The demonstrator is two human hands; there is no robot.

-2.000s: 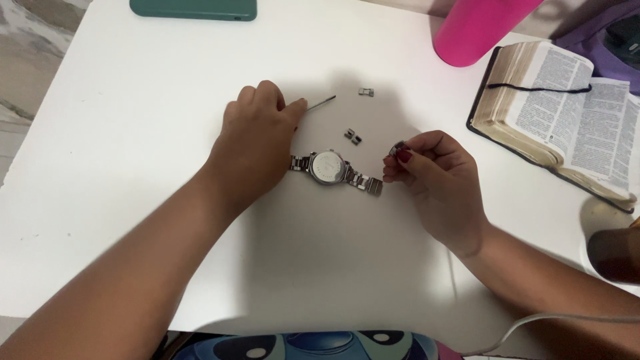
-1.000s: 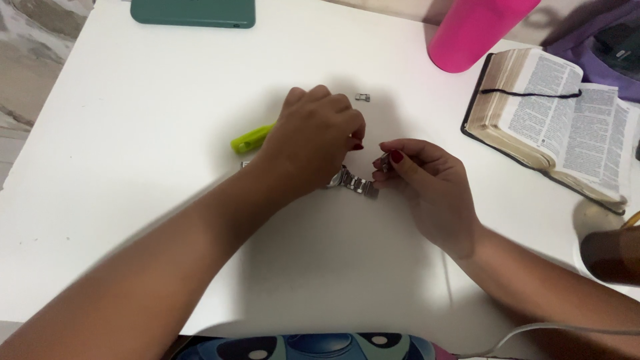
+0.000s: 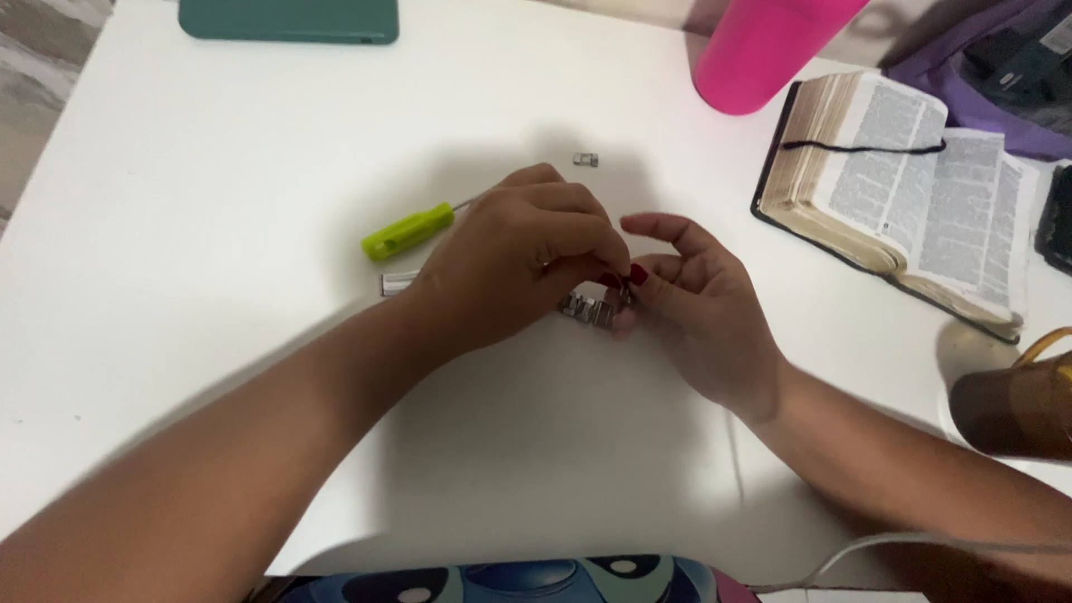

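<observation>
My left hand (image 3: 519,260) and my right hand (image 3: 695,301) meet at the fingertips over the metal watch bracelet (image 3: 586,310). Between the right thumb and fingers is a small metal watch link (image 3: 626,291), which the left fingertips also touch. Part of the bracelet shows below the left fingers; the watch face is hidden under that hand. A screwdriver with a yellow-green handle (image 3: 409,232) lies left of the left hand, its shaft running behind the knuckles. The bracelet's clasp end (image 3: 399,283) pokes out by the left wrist. Another loose link (image 3: 585,159) lies beyond the hands.
A green case-like object (image 3: 289,21) lies at the far left edge. On the right stand a pink bottle (image 3: 754,59) and a brown mug (image 3: 1013,410), with an open book (image 3: 888,176) between them. A pale cable (image 3: 921,536) crosses near my right forearm.
The left hand has released the screwdriver, which now lies on the table, and has moved right to meet the right hand. The watch face, seen two seconds ago, is now covered.
</observation>
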